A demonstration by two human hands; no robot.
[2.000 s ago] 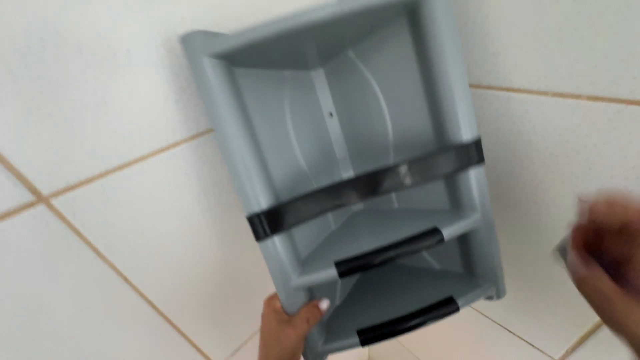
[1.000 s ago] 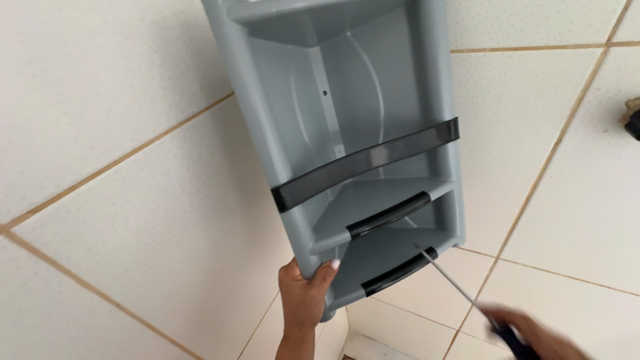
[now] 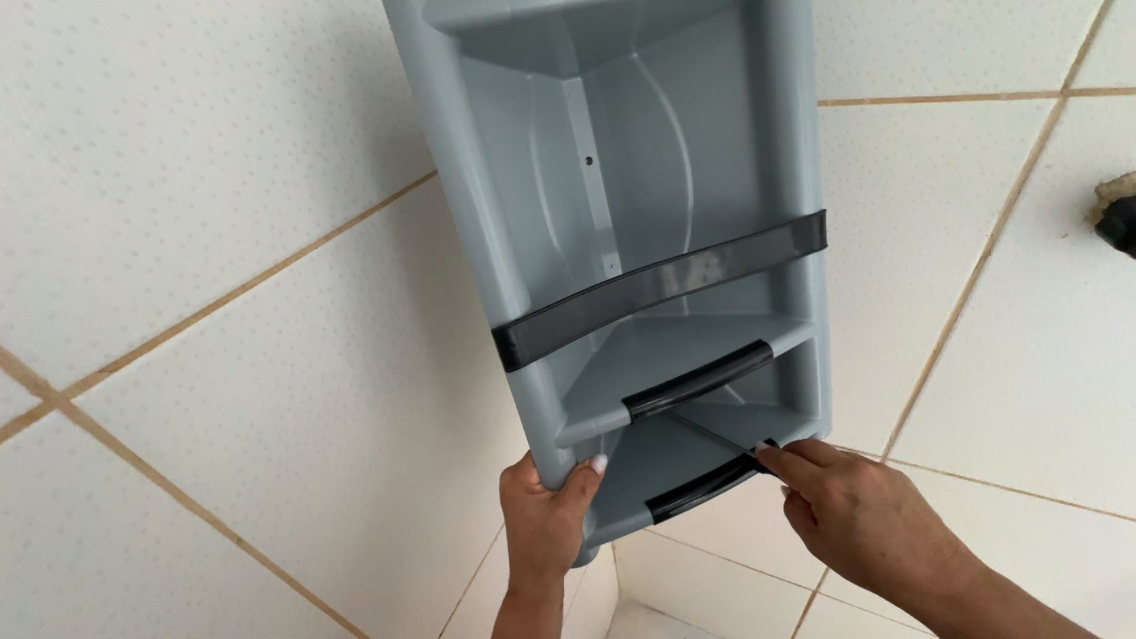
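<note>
A grey plastic corner shelf with black trim stands tilted in view against the tiled corner. My left hand grips its lower left edge, thumb in front. In my right hand, at the lower right edge, is a screwdriver; its thin shaft points into the lowest compartment, and its tip is hard to make out. A wide black band crosses the front of the large compartment. Below it, black grips cover the middle shelf lip and the bottom lip. A small dark hole shows in the back strip.
White wall tiles with tan grout lie on both sides of the shelf. A black fitting juts from the wall at the far right. Beneath the shelf, the walls meet in a corner.
My right hand, blurred and apart from the shelf at first, has come in to its lower right edge with the screwdriver. My left hand keeps its hold on the lower left edge.
</note>
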